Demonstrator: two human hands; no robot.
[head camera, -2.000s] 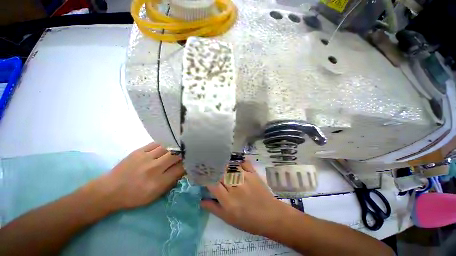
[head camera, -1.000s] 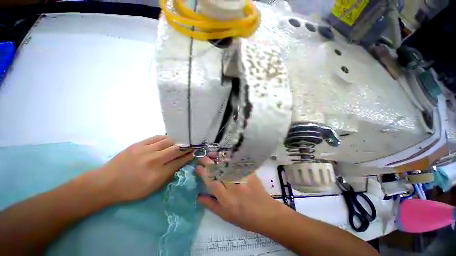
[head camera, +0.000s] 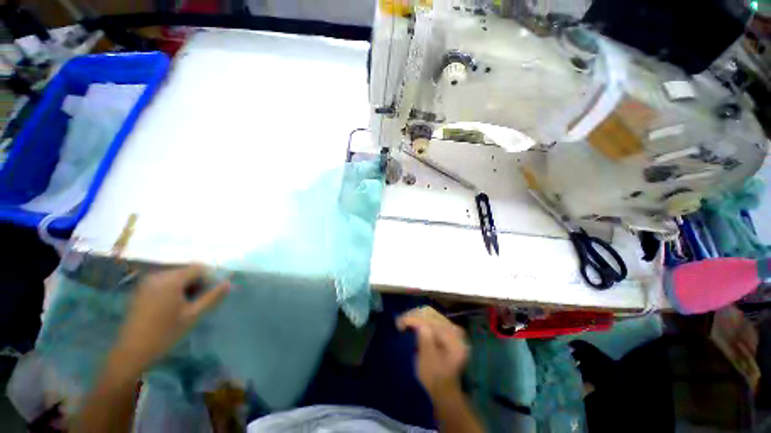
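The sheer sea-green panel (head camera: 275, 317) lies partly on the table and hangs over its front edge. The denser gathered ruffle strip (head camera: 359, 228) runs from the presser foot area of the off-white sewing machine (head camera: 499, 93) down over the edge. My left hand (head camera: 165, 309) is at the table's front edge over the panel's left part, blurred, thumb and finger near the cloth; a grip cannot be made out. My right hand (head camera: 438, 342) is over my lap below the table edge, fingers curled, with nothing visible in it and apart from the cloth.
Black thread snips (head camera: 487, 221) lie right of the needle area, beside a thin grey stick (head camera: 444, 169). Black-handled scissors (head camera: 597, 258) lie further right, near a pink pad (head camera: 714, 283). A blue basket (head camera: 139, 127) with pale pieces is at left. A red tray (head camera: 554, 323) is under the edge.
The view has shifted back, showing more table and my lap. Both hands have left the presser foot: my left to the front-left edge, my right down over my lap. The panel now hangs over the edge.
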